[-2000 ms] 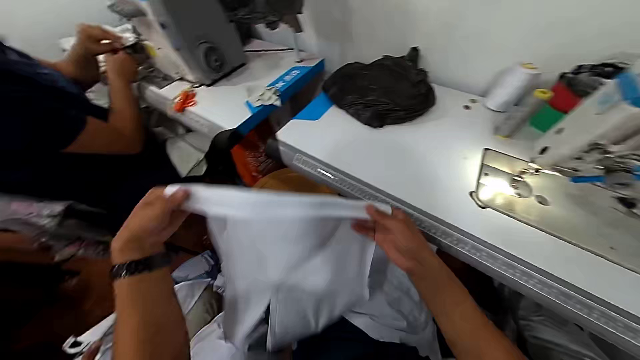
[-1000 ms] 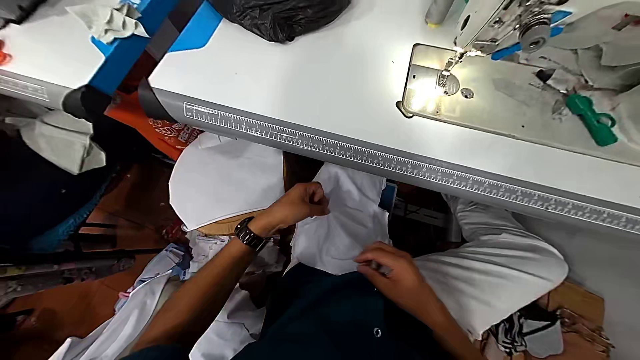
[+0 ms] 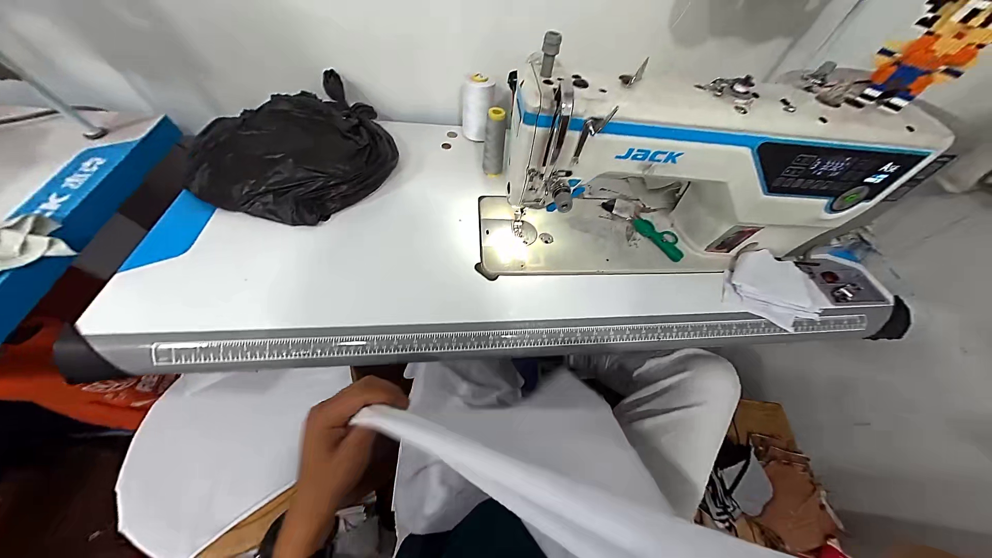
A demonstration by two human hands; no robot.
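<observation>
My left hand (image 3: 345, 430), below the table's front edge, is closed on one end of a piece of white cloth (image 3: 496, 457). The cloth stretches from it across my lap toward the lower right. My right hand is outside the frame. More white fabric (image 3: 535, 415) lies over my lap under the stretched piece. Above stands a Jack sewing machine (image 3: 697, 163), its lamp lighting the needle plate (image 3: 521, 232). A green-handled tool (image 3: 659, 239) rests on the machine bed. A stack of small white cloth pieces (image 3: 775, 287) lies at the table's right end.
A black plastic bag (image 3: 294, 159) sits on the white table (image 3: 349, 271), left of two thread spools (image 3: 478, 108). A ruler strip (image 3: 504, 341) runs along the front edge. White cloth (image 3: 217, 449) hangs or lies at lower left. Brown scraps (image 3: 798, 488) lie at lower right.
The view has shifted toward the sewing machine. My left hand now holds a white cloth end pulled taut, where both hands were over cloth on my lap. My right hand has left the view.
</observation>
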